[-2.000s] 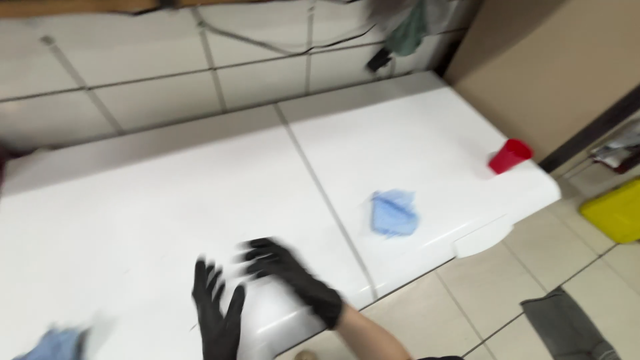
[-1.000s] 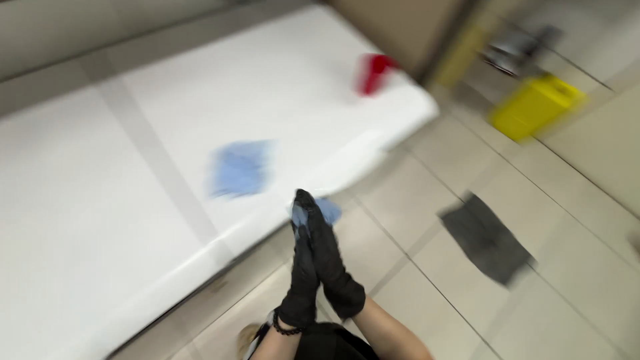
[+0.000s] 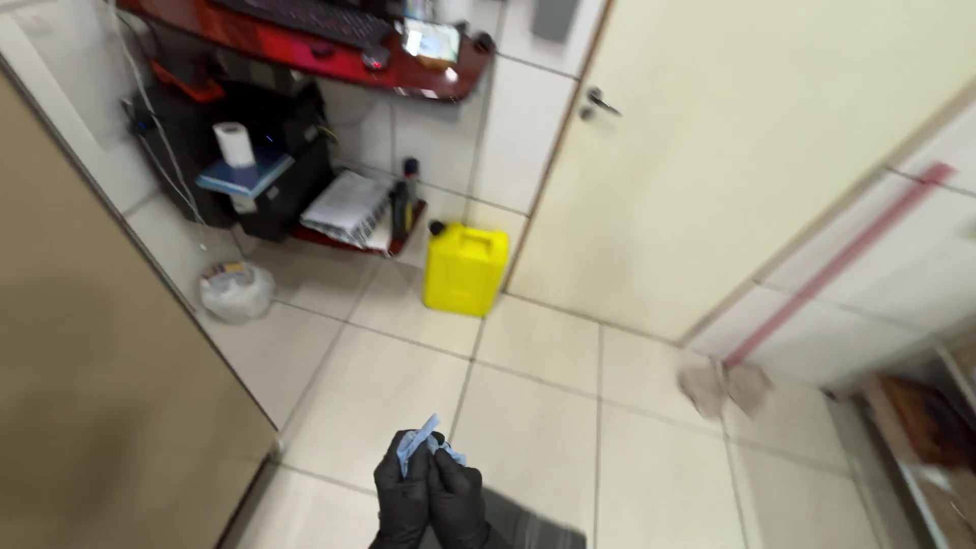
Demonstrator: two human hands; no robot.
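Note:
Both my hands wear black gloves and meet at the bottom middle of the view. My left hand (image 3: 402, 488) is closed on a crumpled light-blue cloth (image 3: 415, 444), which pokes up between the fingers. Against it, my right hand (image 3: 457, 492) grips the same cloth, a bit of it showing above the thumb. Below the hands a dark grey mat (image 3: 526, 522) lies on the tiled floor, partly hidden by them.
A yellow jerrycan (image 3: 465, 271) stands by a cream door (image 3: 686, 168). Left of it are a red shelf (image 3: 450, 85), a lower shelf with papers (image 3: 351, 206) and a bagged bin (image 3: 236, 291). A mop (image 3: 724, 385) rests on the floor at right; a beige panel (image 3: 114, 328) fills the left.
The view has swung right, away from the white surface with the red cup. My hands, apart two seconds ago, came together around a blue cloth.

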